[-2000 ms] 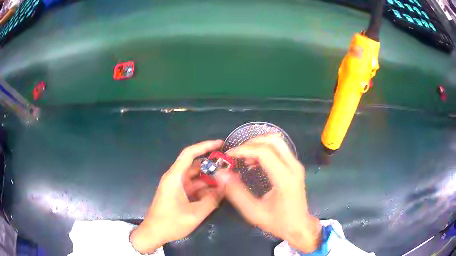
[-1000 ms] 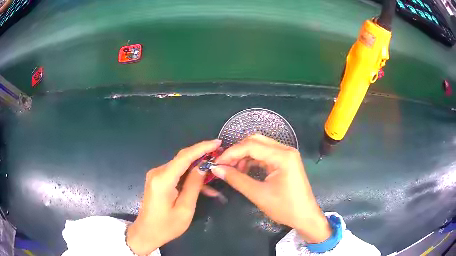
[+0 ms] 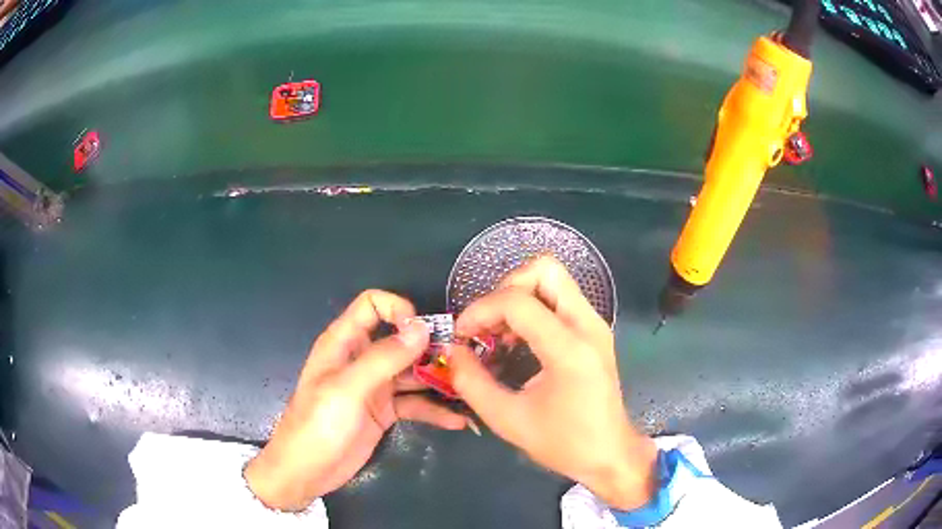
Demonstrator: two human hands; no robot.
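My left hand [image 3: 346, 387] holds a red housing [image 3: 436, 376] with its fingers below it, and its thumb and index finger hold a small silver-grey module [image 3: 438, 329] above the housing. An orange-yellow patch shows inside the housing. My right hand [image 3: 547, 372] has its thumb and index fingertips at the right side of the module and housing; the fingertips partly hide what they pinch. The round perforated screw tray [image 3: 485, 258] lies just behind and partly under my right hand.
A yellow electric screwdriver [image 3: 739, 155] hangs at the right, bit down. Red units lie on the lighter green strip: one [image 3: 295, 100] at upper left, one [image 3: 88, 151] at far left, one [image 3: 797, 148] behind the screwdriver, one [image 3: 929, 182] at far right. Dark trays show in the upper corners.
The silver-grey module now shows flat above the red housing, held by my left thumb. Red units on the strip have shifted right, and another now shows beside the screwdriver.
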